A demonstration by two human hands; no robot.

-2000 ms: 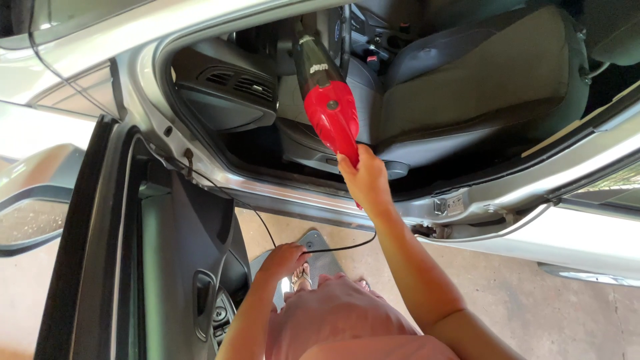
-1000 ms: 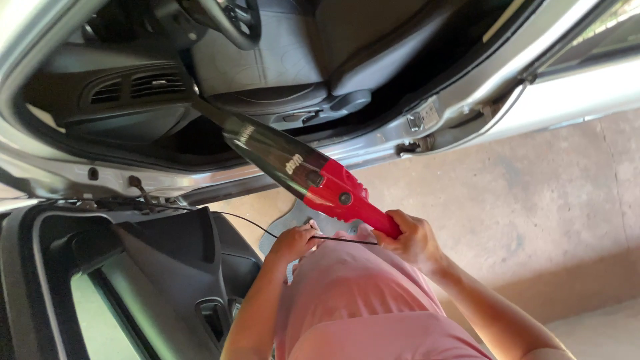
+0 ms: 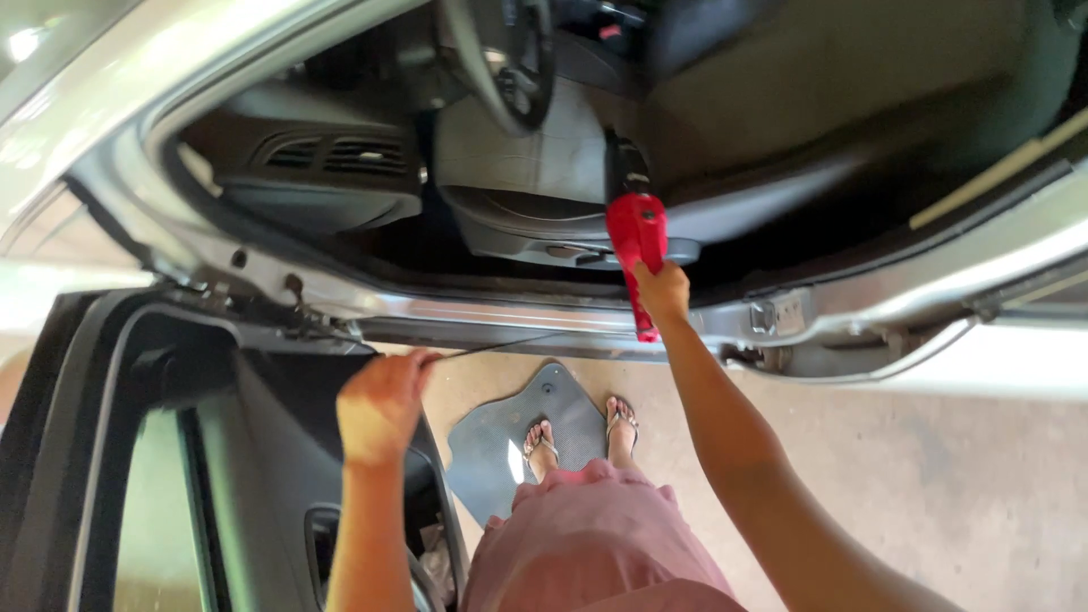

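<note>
In the head view, my right hand (image 3: 665, 291) grips the red handle of a handheld vacuum cleaner (image 3: 637, 229). Its dark nozzle points away from me, over the front car seat (image 3: 527, 144), near where cushion and backrest meet; whether the tip touches the seat I cannot tell. My left hand (image 3: 387, 404) is closed around the thin black power cord (image 3: 501, 343), beside the open car door. From there the cord runs right toward the vacuum's handle end, and its far part is hard to make out.
A steering wheel (image 3: 510, 76) and air vents (image 3: 340, 155) lie beyond the silver door sill (image 3: 510, 311). At the left stands the open door (image 3: 280, 408). A dark floor mat (image 3: 497, 442) lies on the ground under one of my feet; the door latch striker (image 3: 762, 317) is at the right.
The vacuum was outside the car frame, low by my body, one second ago; my right hand has brought it back in over the seat. The cord between my hands is now stretched longer.
</note>
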